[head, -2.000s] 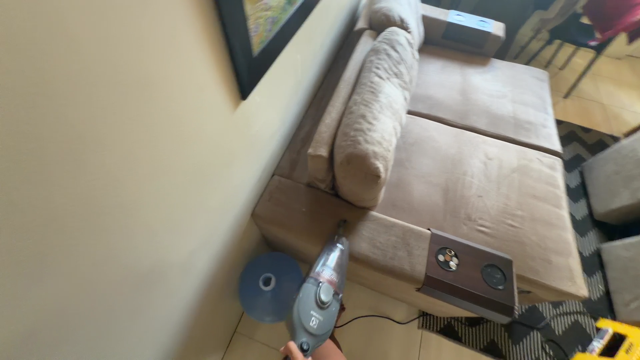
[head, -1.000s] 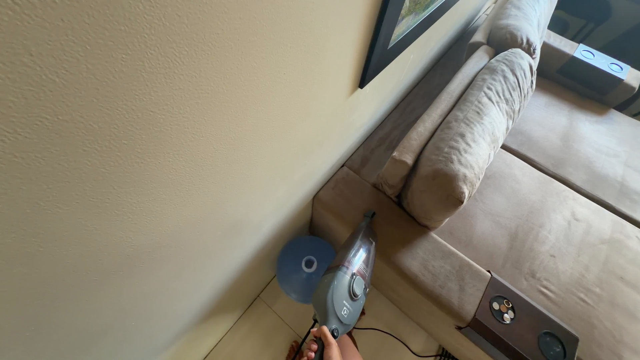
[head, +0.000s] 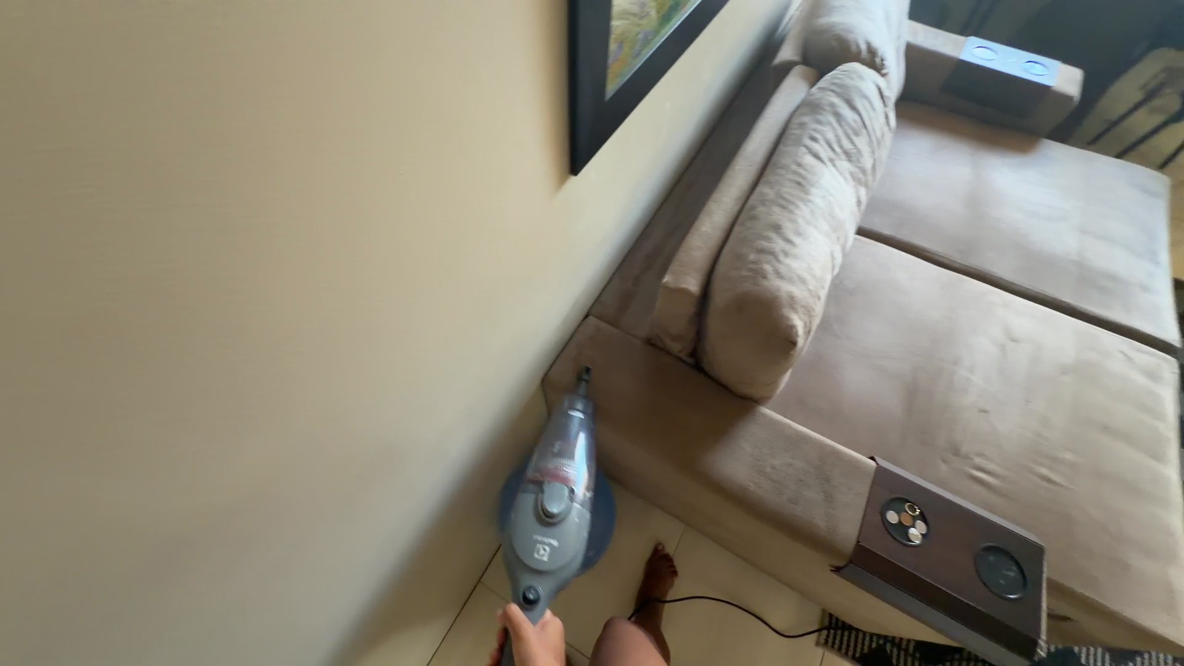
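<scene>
My right hand (head: pixel 535 638), at the bottom of the view, is closed around the handle of a grey handheld vacuum cleaner (head: pixel 551 527) with a clear dust cup. Its narrow nozzle (head: pixel 584 379) is at the top of the near armrest (head: pixel 684 398) of a beige sofa, close to the corner by the wall; whether it touches the fabric is hard to tell. Left of the loose back cushion (head: pixel 786 240) runs the sofa's backrest. Behind the vacuum, a round blue translucent object (head: pixel 601 523) on the floor is partly hidden. My left hand is out of view.
The plain wall (head: pixel 277 277) fills the left side, with a black-framed picture (head: pixel 592 120) above the sofa. A dark armrest tray (head: pixel 953 546) holds small round items. A black cord (head: pixel 731 603) crosses the tiles near a bare foot (head: pixel 659 569). A patterned rug lies bottom right.
The vacuum's nozzle has moved along the armrest from near the back cushion toward the wall-side corner. The vacuum now covers part of the blue object, which stood more exposed earlier. The view has shifted.
</scene>
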